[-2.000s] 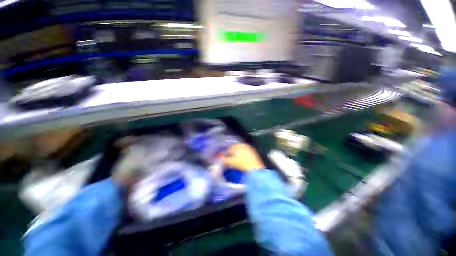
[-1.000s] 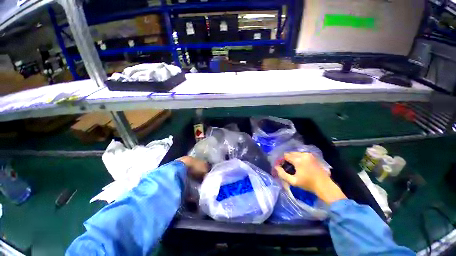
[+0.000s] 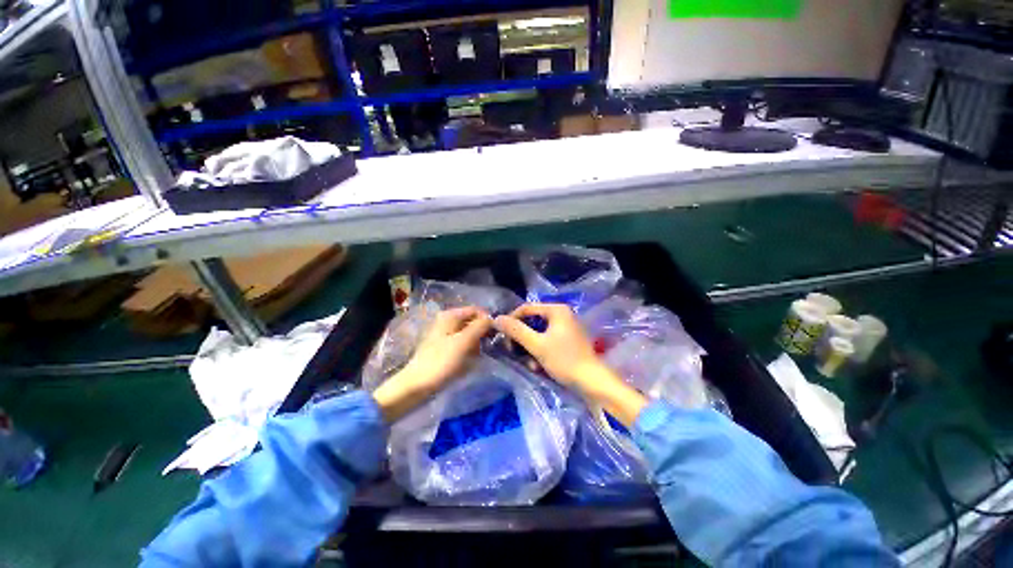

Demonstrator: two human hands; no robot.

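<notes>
My left hand (image 3: 447, 348) and my right hand (image 3: 552, 346) meet at the fingertips above the bags. A small dark part (image 3: 537, 323) shows inside the curled fingers of my right hand. Whether my left fingertips pinch anything is too small to tell. The black parts tray (image 3: 766, 411) holds several clear plastic bags. One bag (image 3: 422, 472) with bright blue caps or connectors (image 3: 478, 427) lies in front, below my hands. Another open bag (image 3: 572, 272) with dark and blue contents stands at the back. A bag on the right (image 3: 655, 344) shows a little red.
White cloths (image 3: 239, 377) lie left of the tray, with a dark slim tool (image 3: 114, 466) and a plastic bottle (image 3: 19, 453). Cream rolls (image 3: 822, 327) and a white cloth (image 3: 816, 411) are on the right. A white shelf (image 3: 500, 183) with a monitor stand (image 3: 736, 135) crosses behind.
My hands were apart, the left at the tray's left side and the right over the right bags; they have come together over the middle. The view has shifted slightly.
</notes>
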